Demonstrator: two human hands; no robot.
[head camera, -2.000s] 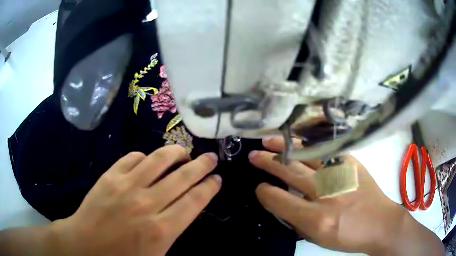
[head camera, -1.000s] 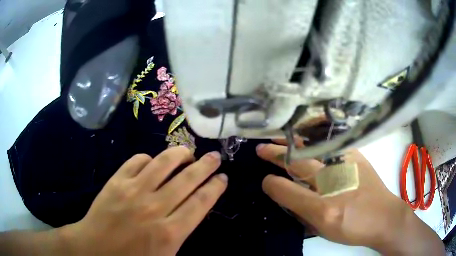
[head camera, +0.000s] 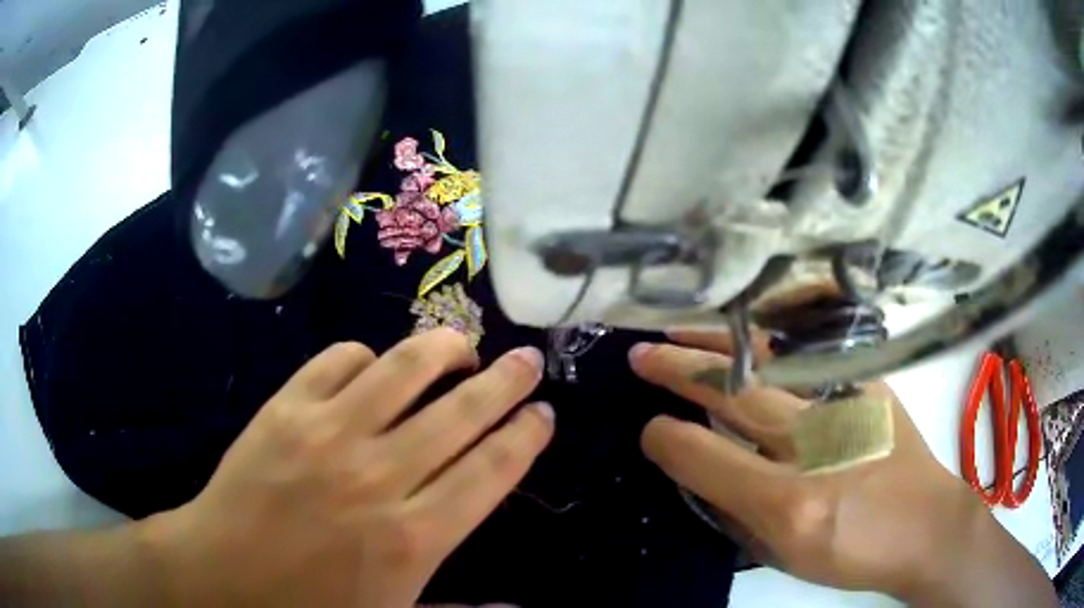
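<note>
A black fabric panel (head camera: 131, 356) lies flat under the sewing machine head (head camera: 571, 143). Pink, yellow and tan embroidered flowers (head camera: 416, 226) show on it, left of the head. My left hand (head camera: 345, 463) lies flat on the fabric, fingers slightly apart, fingertips just left of the presser foot (head camera: 568, 356). My right hand (head camera: 796, 475) rests on the fabric right of the foot, partly hidden by the machine and its cream knob (head camera: 845, 432). Neither hand grips anything. The needle is too blurred to make out.
A dark machine lamp (head camera: 268, 190) with a shiny grey end hangs left of the head. Red-handled scissors (head camera: 982, 430) lie on the white table (head camera: 89, 131) at the right, beside patterned cloth (head camera: 1064, 475). A yellow warning triangle (head camera: 994, 208) marks the machine.
The view has shifted, so the machine head and lamp appear further right and more of the flowers shows. Both hands remain flat beside the foot, with little change relative to it.
</note>
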